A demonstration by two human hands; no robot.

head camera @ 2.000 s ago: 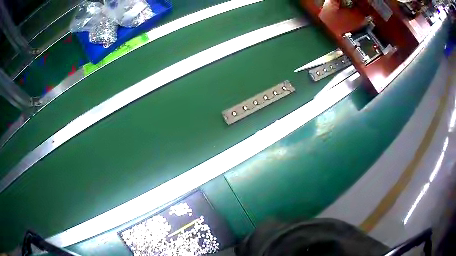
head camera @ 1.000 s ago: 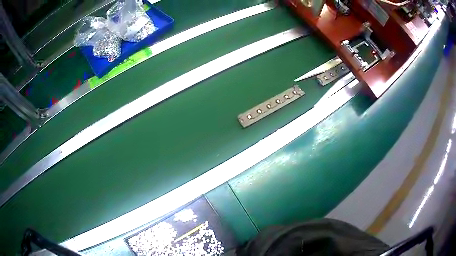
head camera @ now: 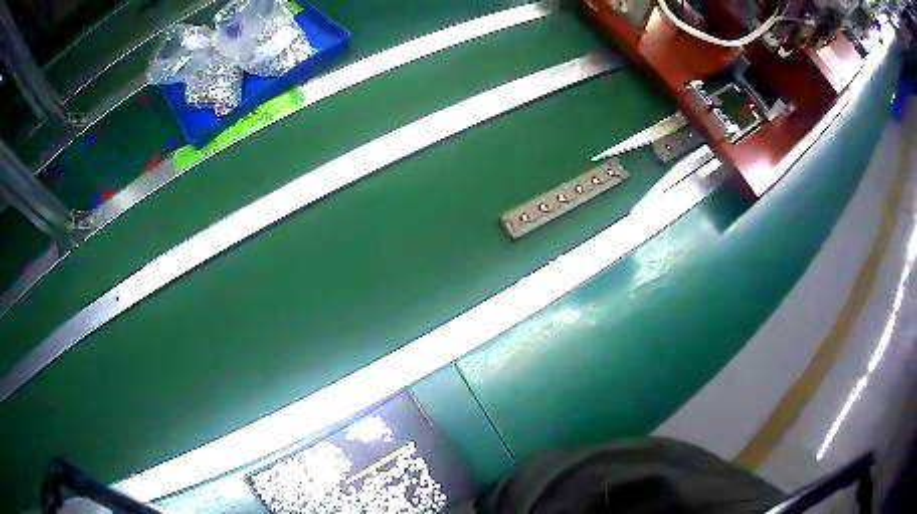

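A black parts tray lies on the near bench edge at the bottom, cut off by the picture's lower edge. Small silver-white metal parts are heaped in it. A thin yellow-brown tool lies on the parts. A grey-brown strip fixture with one row of round seats lies on the green belt beyond. A second strip fixture shows partly beside the red-brown block. Neither my left hand nor my right hand is in view. A dark sleeve or garment shows at the bottom.
A red-brown block with a silver metal clamp stands at the right end of the belt. A pointed silvery shape lies against it. Metal rails run along the belt. Clear bags of silvery pieces lie in a blue bin across the line.
The strip fixture has moved right along the belt towards the red-brown block. The second fixture has slid further towards the block, and less of it shows. The view has shifted slightly.
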